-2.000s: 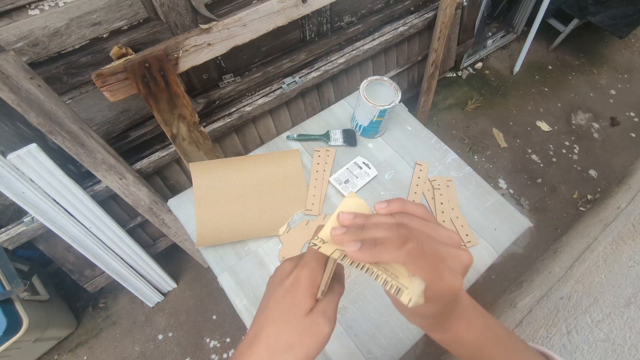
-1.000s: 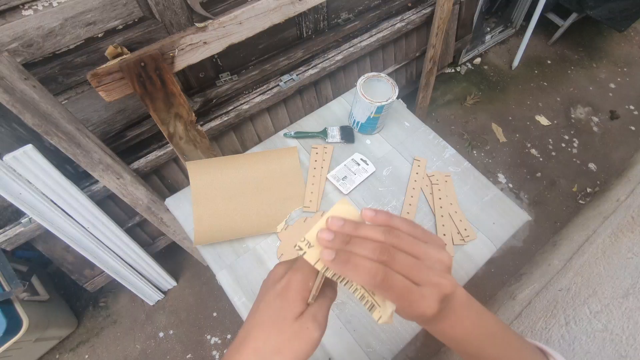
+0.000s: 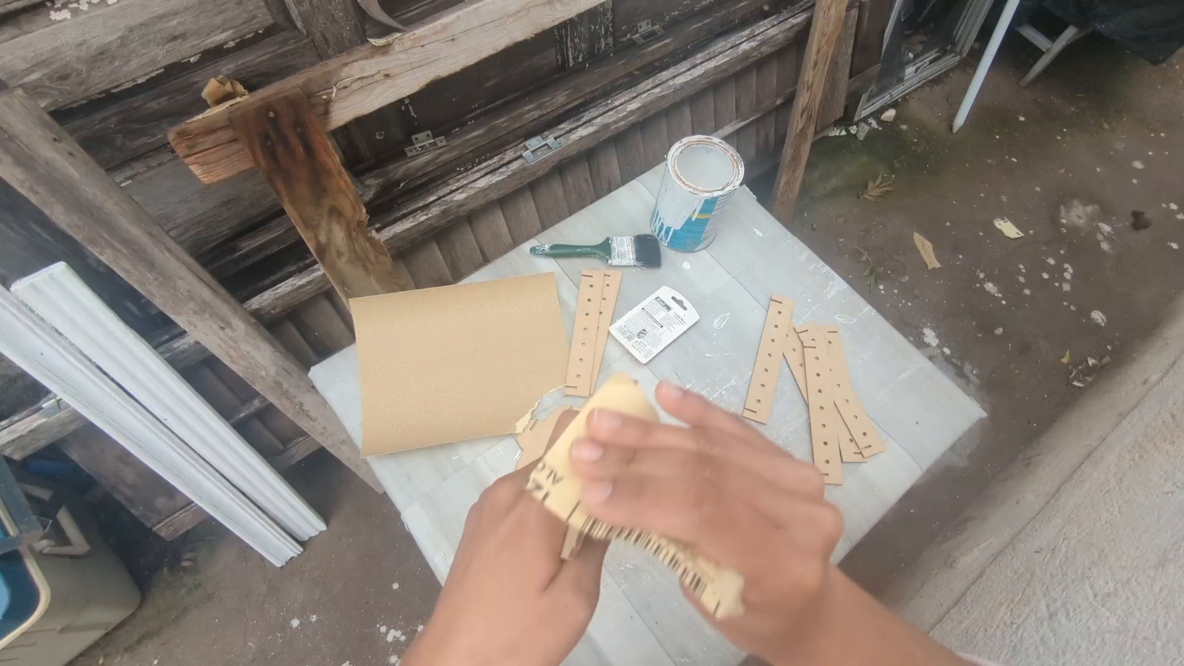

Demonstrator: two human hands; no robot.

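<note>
My left hand (image 3: 527,555) grips a thin wooden piece (image 3: 572,541), whose end shows below the paper. My right hand (image 3: 721,499) holds a folded piece of sandpaper (image 3: 615,402), printed side outward, over that piece; most of it is hidden. Just beyond the hands lie two overlapping perforated wooden strips (image 3: 587,333) and a white blister card (image 3: 655,324). Several more perforated strips (image 3: 768,361) lie to the right, some overlapping. A large sheet of sandpaper (image 3: 458,361) lies at the left, beside a flat wooden piece (image 3: 539,439) partly covered by my left hand.
A paintbrush (image 3: 601,250) with a green handle lies near the far edge of the table (image 3: 888,398), beside an open, paint-streaked can (image 3: 698,194). A wooden frame (image 3: 314,185) stands close behind. White slats (image 3: 166,407) lean at the left, above a bin (image 3: 83,573). A wall runs along the right.
My right hand and the folded sandpaper have shifted slightly over the held wooden piece. My left hand keeps its grip. The things on the table have not moved.
</note>
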